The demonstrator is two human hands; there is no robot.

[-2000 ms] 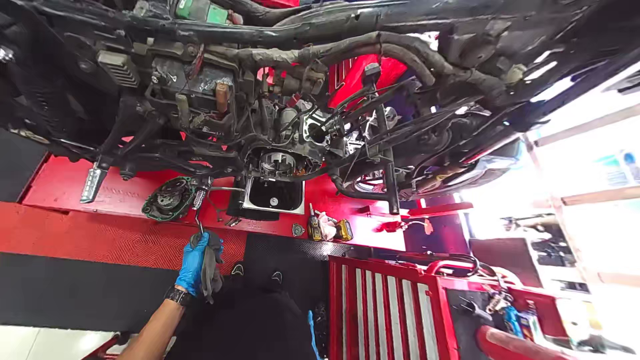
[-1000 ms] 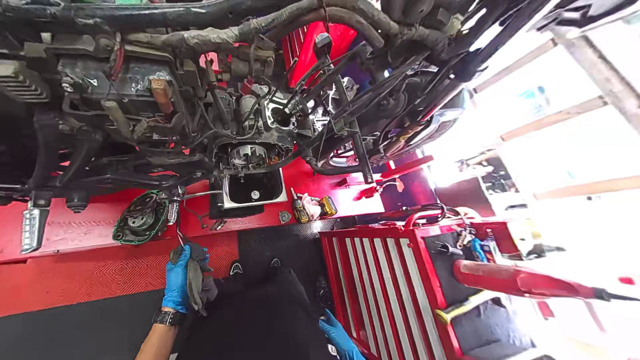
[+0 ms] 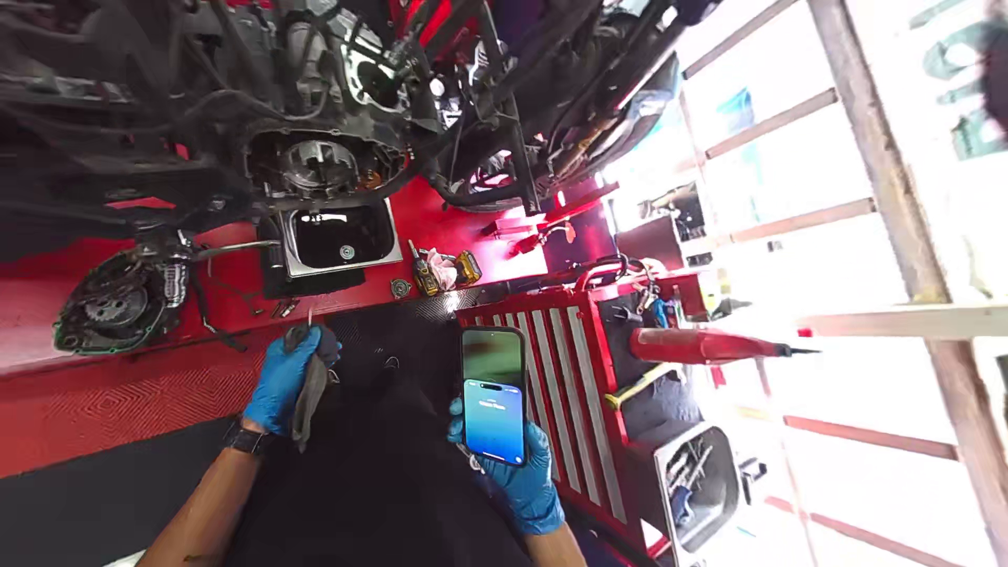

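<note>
My left hand (image 3: 287,378), in a blue glove, grips a grey cloth (image 3: 309,402); a thin pointed tip sticks up from the grip, its kind unclear. In my right hand (image 3: 512,476), also gloved in blue, lies a smartphone (image 3: 494,398) with its screen lit. Beyond my left hand, a round engine side cover (image 3: 114,307) rests on the red bench beside a steel tray (image 3: 342,236). Above the tray is an open motorcycle engine (image 3: 319,165) with its clutch side exposed.
Yellow-and-black power tools (image 3: 447,272) lie at the bench edge near a small round metal part (image 3: 400,288). To the right stand a red tool cabinet (image 3: 551,394), a red pointed tool or bottle (image 3: 701,346) and a metal tray holding tools (image 3: 697,488). The motorcycle frame hangs over the bench.
My right hand has come up into view with a smartphone, its screen lit. My left hand still holds the cloth. The view has shifted closer to the bench and to the right.
</note>
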